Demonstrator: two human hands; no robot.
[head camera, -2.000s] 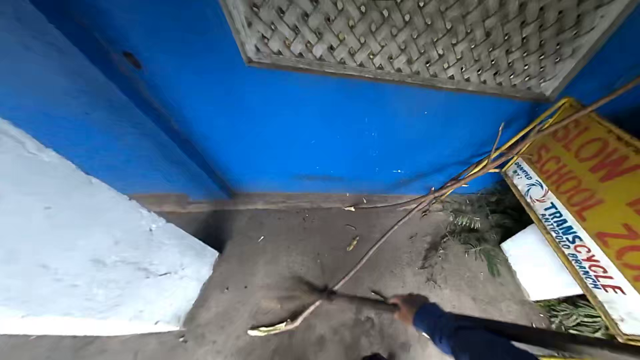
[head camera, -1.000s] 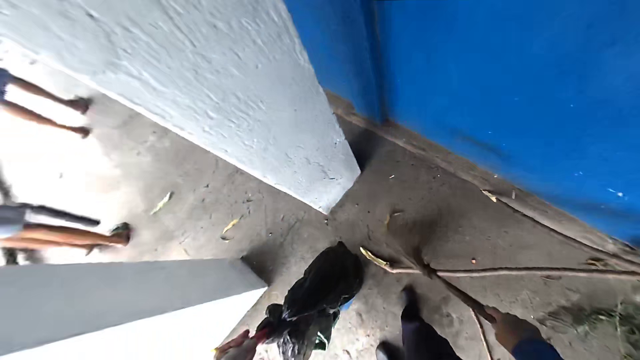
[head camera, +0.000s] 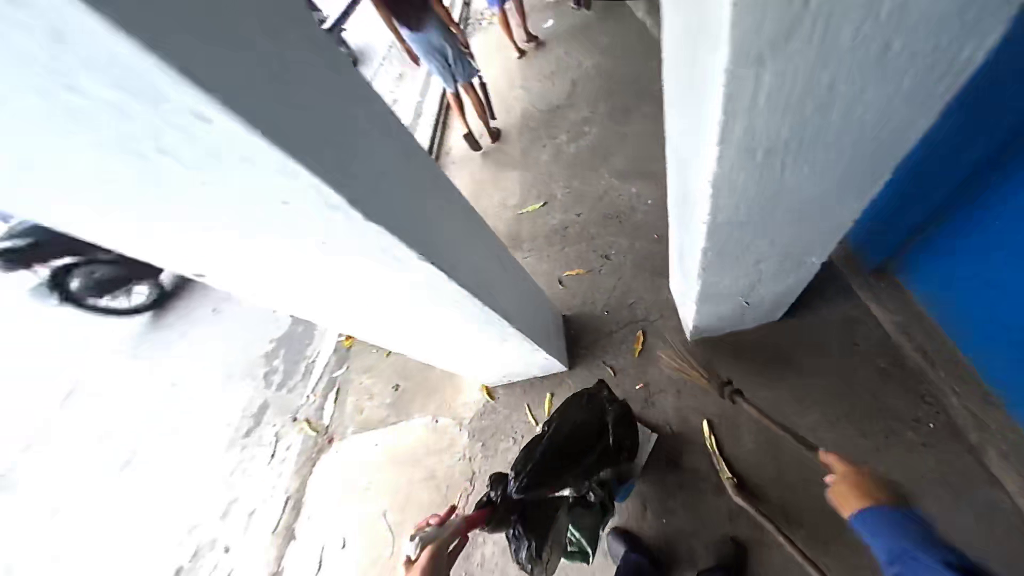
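My right hand (head camera: 858, 482), in a blue sleeve, grips the stick handle of a broom (head camera: 772, 420) at the lower right. The broom's thin bristles rest on or just over the concrete near a white pillar's base. In my left hand (head camera: 437, 546) at the bottom is a red and whitish handle, its far end running into a black plastic bag (head camera: 578, 448). A pale flat edge and a bit of blue show from under the bag. A long branch (head camera: 756, 510) with a yellowish split end lies on the floor between the bag and my right hand.
White pillars stand at the left (head camera: 384, 264) and right (head camera: 744, 176), with a blue wall (head camera: 960, 256) beyond the right one. Dry leaves (head camera: 638, 343) dot the concrete walkway. A person (head camera: 444, 60) is farther up it, with another person's legs beyond. A motorcycle wheel (head camera: 112, 286) shows at the left.
The view has swung left from the blue wall and the yellow sign to the walkway. My left hand and the black bag, out of view at first, are now in view.
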